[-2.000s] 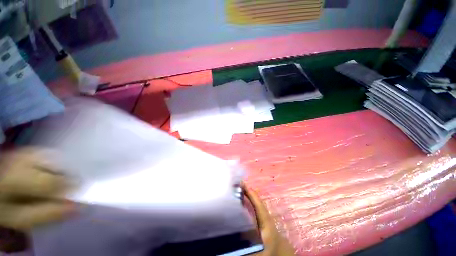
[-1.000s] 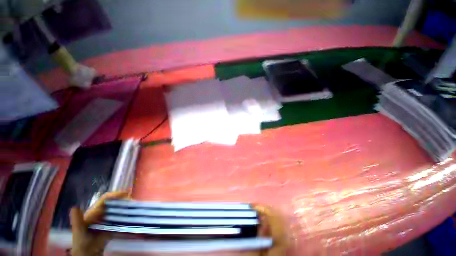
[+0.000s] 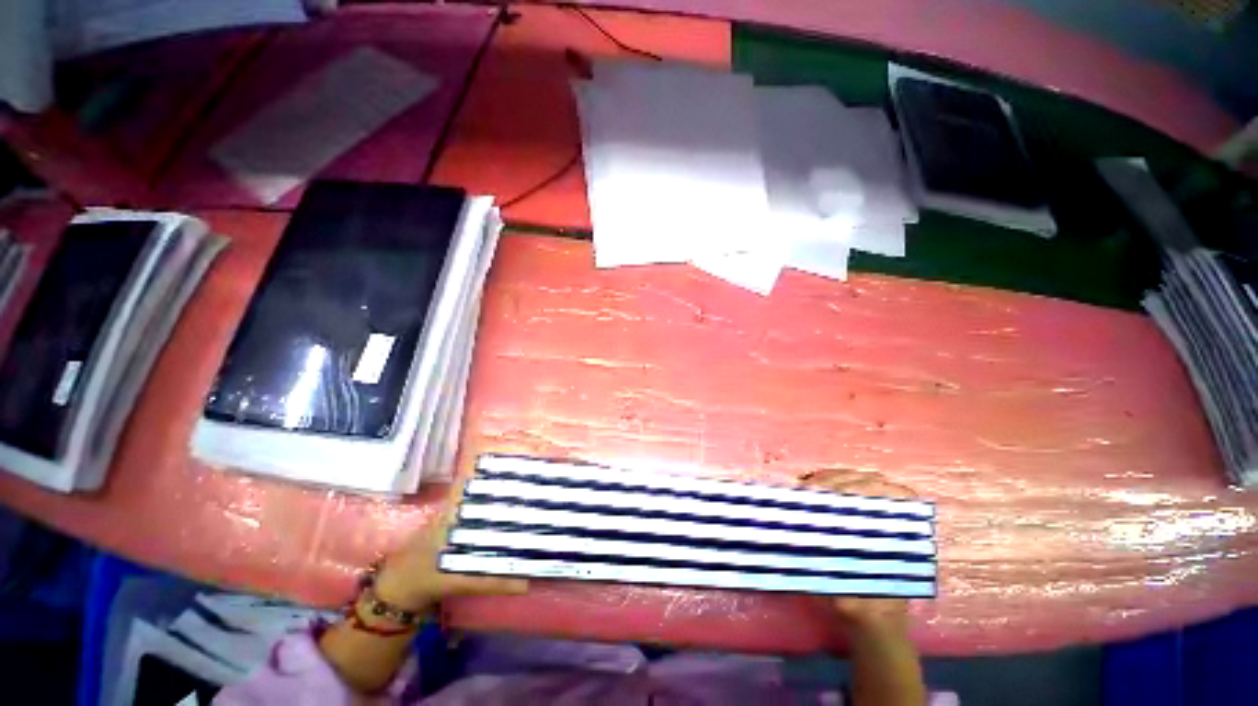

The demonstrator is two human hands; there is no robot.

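A bare tablet stack (image 3: 690, 531) shows its long striped edge, several tablets thick, at the front of the bench. My left hand (image 3: 462, 559) grips its left end, and my right hand (image 3: 876, 607) grips its right end, with fingers partly hidden behind it. The faces of these tablets are hardly visible. An interleaved stack (image 3: 338, 310) of black tablets and white sheets lies to the left, with a small white barcode label (image 3: 373, 359) on its top tablet. Another interleaved stack (image 3: 83, 331) lies farther left.
Loose white sheets (image 3: 676, 173) lie at the back middle. A single tablet on a white sheet (image 3: 973, 145) is on the green mat (image 3: 814, 62). A further stack (image 3: 1214, 359) is at the far right. A blue bin (image 3: 100, 621) holds sheets below the bench's left front.
The view has tilted down and shifted left. The white sheet swept over the left side two seconds ago is gone, uncovering the left stacks. The held tablets' edges are now lined up evenly.
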